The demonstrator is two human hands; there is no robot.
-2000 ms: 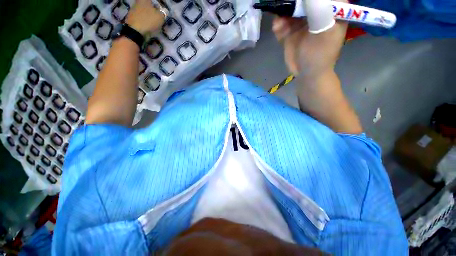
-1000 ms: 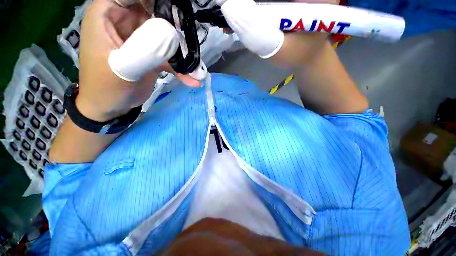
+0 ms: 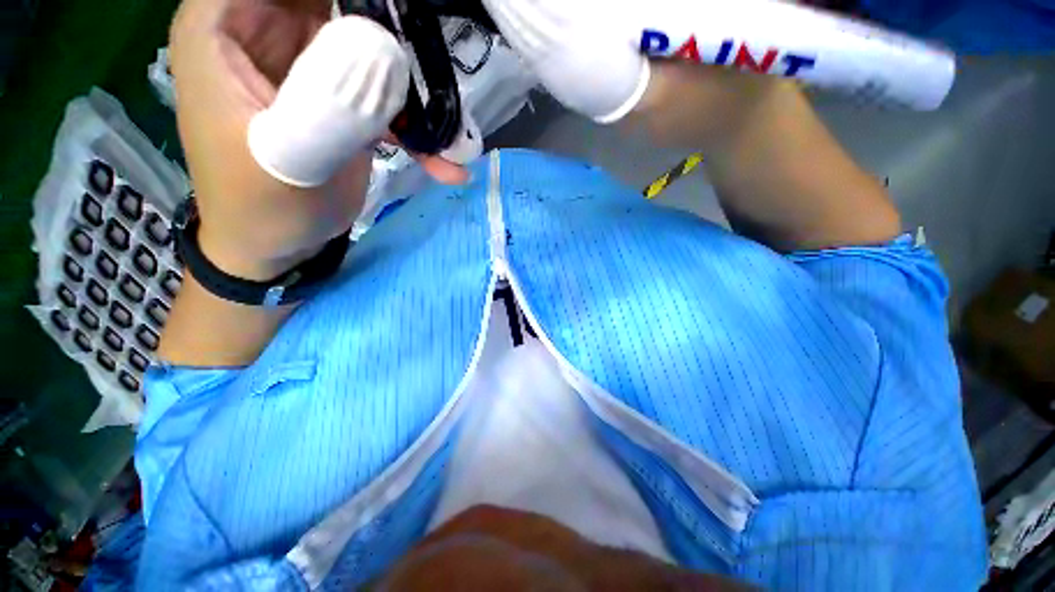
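Observation:
My left hand (image 3: 312, 127), with white finger cots and a black wristband, holds a glossy black frame part (image 3: 430, 87) at the top centre, seen nearly edge-on. The part's upper end is cut off by the picture's top edge. My right hand (image 3: 683, 104), also with white finger cots, holds the white paint marker (image 3: 810, 56), its barrel pointing right. The marker's tip is not clearly visible; it lies near the black part, hidden by the fingers and the top edge. Whether the tip touches the part I cannot tell.
A white tray (image 3: 75, 260) with rows of black frames lies at the left on the dark green surface (image 3: 29, 127). Part of another tray (image 3: 509, 87) shows behind my hands. Yellow-and-black tape (image 3: 673, 176) is on the grey floor. A cardboard box (image 3: 1012, 318) stands at the right.
My left hand has come back from the tray ahead and now holds a black part at my chest. My right hand has brought the marker left beside it. Over the last second, little has moved.

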